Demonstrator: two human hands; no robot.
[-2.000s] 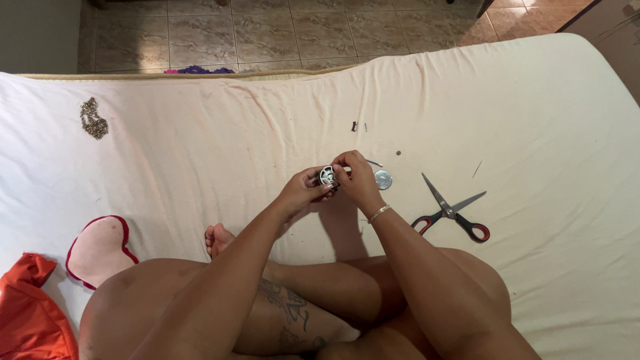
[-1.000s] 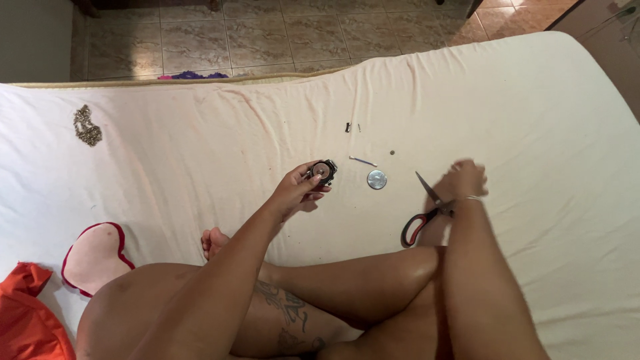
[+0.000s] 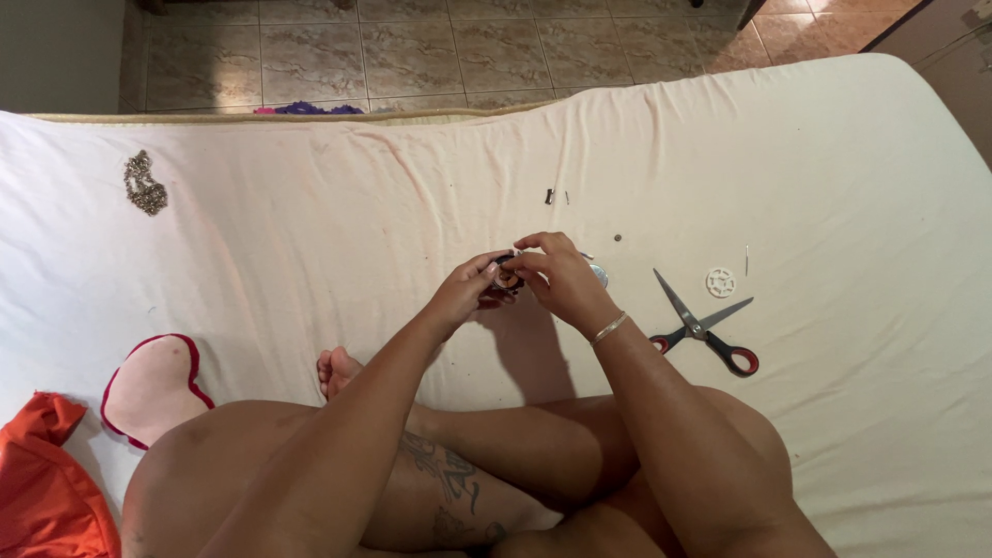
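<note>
My left hand holds a small round dark watch case, its inside facing up. The fingertips of my right hand are at its upper right edge; whether they pinch a part cannot be told. A silvery disc lies partly behind my right hand, with the tip of a thin tool just above it. Farther right a white openwork plastic ring lies above the spread blades of black and red scissors. A thin pin is beside the ring.
A small dark part, a thin pin and a tiny round piece lie beyond my hands on the sheet. A beaded chain is at the far left. A heart-shaped cushion and orange cloth are near my knee.
The white ring, at the object in my hands two seconds ago, now lies above the scissors. My right hand went right to the scissors and has come back to my left hand.
</note>
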